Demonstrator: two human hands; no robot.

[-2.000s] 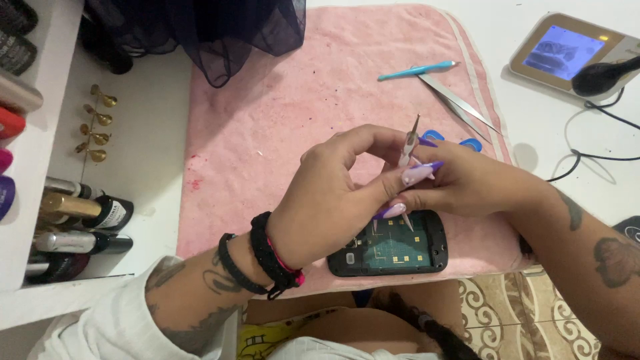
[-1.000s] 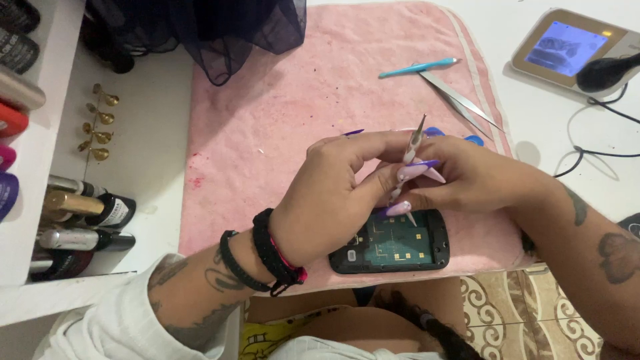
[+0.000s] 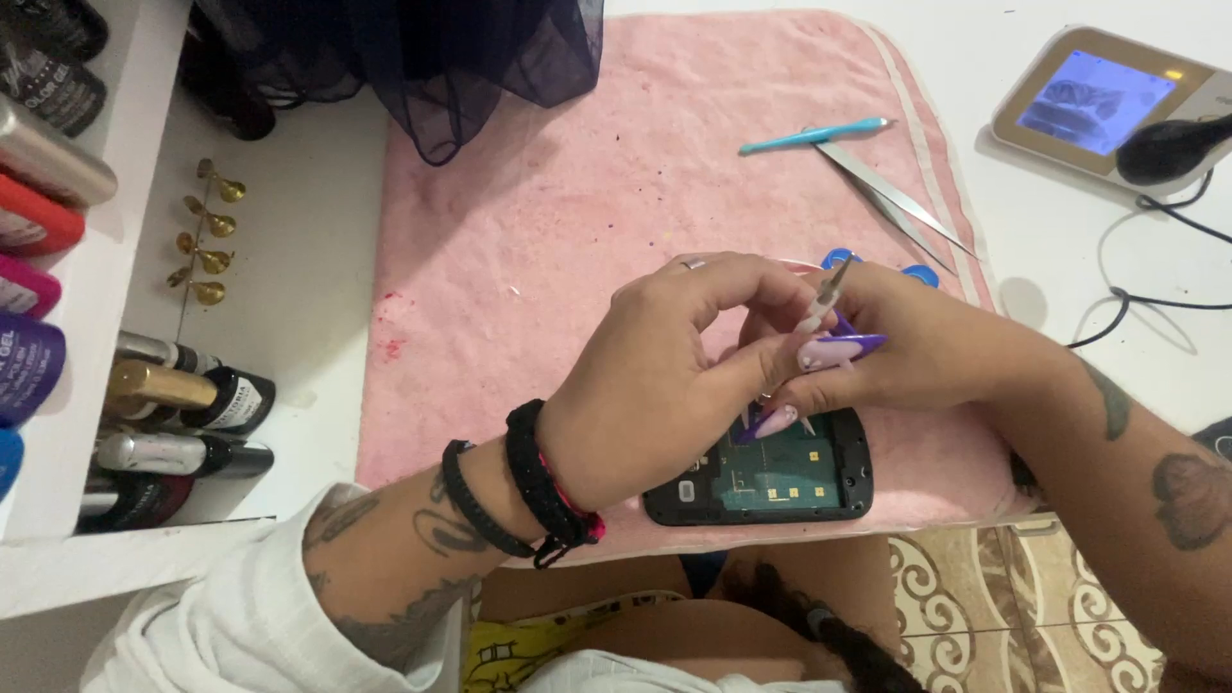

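Observation:
My left hand [image 3: 664, 356], with dark bracelets at the wrist, pinches a slim pointed tool [image 3: 830, 294] with a metal tip and pale handle. My right hand [image 3: 905, 337] meets it from the right, its fingers curled at the same tool; both hands partly hide it. Long purple-and-pink nails overlap there. Thin tips show below the fingers, over an opened mobile phone [image 3: 857, 472] with a black frame and green circuit board. The phone lies flat near the towel's front edge. Two blue rings [image 3: 921, 275] show just behind my right hand; what they belong to is hidden.
A pink towel [image 3: 539, 241] covers the white table. Metal tweezers [image 3: 895, 197] and a turquoise pen-shaped tool [image 3: 818, 136] lie behind my hands. A device with a lit screen [image 3: 1097, 101] and cable stands back right. Nail polish bottles [image 3: 236, 399] fill the left side; dark tulle [image 3: 452, 58] hangs at back.
Both hands stay together over the phone. The fingers and the pointed tool have shifted slightly, and the tool's upper end leans further right than in the earliest frame.

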